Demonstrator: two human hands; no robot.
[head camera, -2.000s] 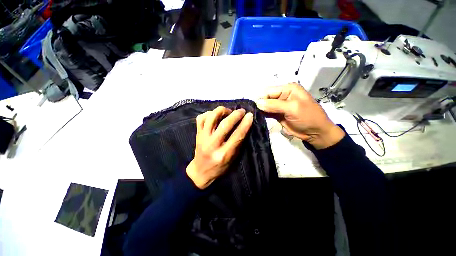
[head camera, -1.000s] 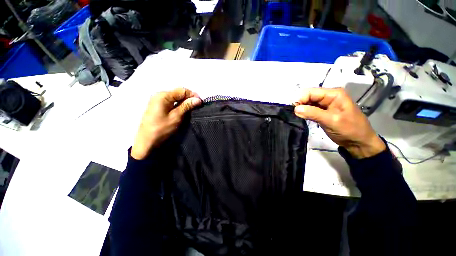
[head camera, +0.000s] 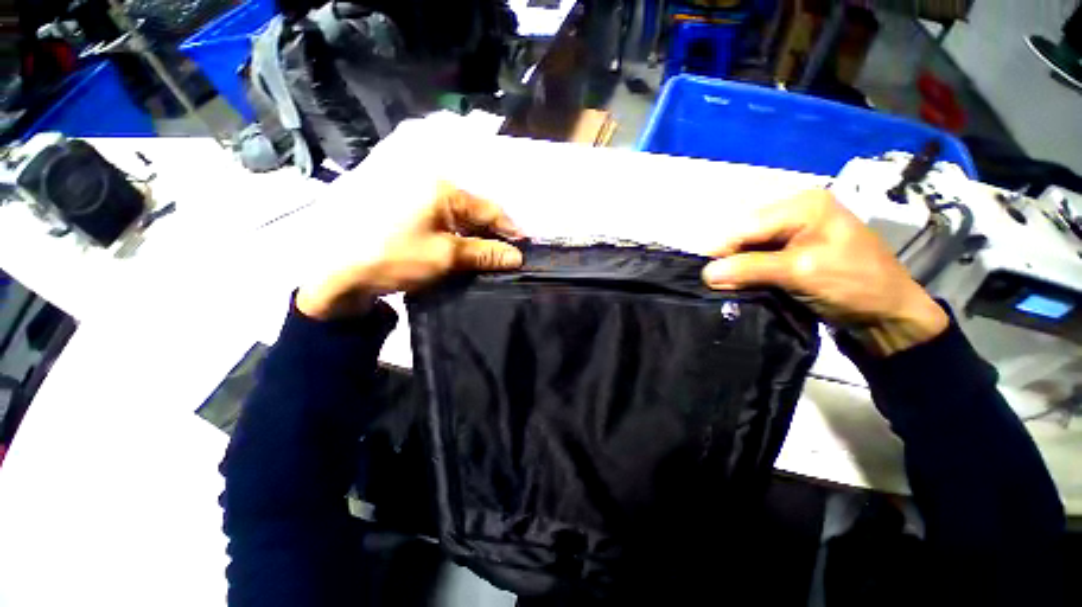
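A black bag panel (head camera: 581, 403) hangs from both hands over the table's front edge, its shiny woven face towards me. A zip line runs along its top, with a small shiny spot near the right end. My left hand (head camera: 415, 255) pinches the top edge at the left between thumb and fingers. My right hand (head camera: 819, 267) pinches the same edge at the right. A thin light strip shows behind the top edge between them. A camouflage fabric piece (head camera: 235, 385) lies on the table at left, partly hidden by my left sleeve.
The white sewing machine (head camera: 1009, 249) with a lit screen stands at right. A blue bin (head camera: 795, 125) is behind the white table (head camera: 131, 439). A grey-black bag (head camera: 320, 101) is piled at the back left. A black machine part (head camera: 83, 190) sits at far left.
My left hand has moved from the panel's face to its top left edge. The panel is spread between both hands and now hangs more upright. The view has shifted.
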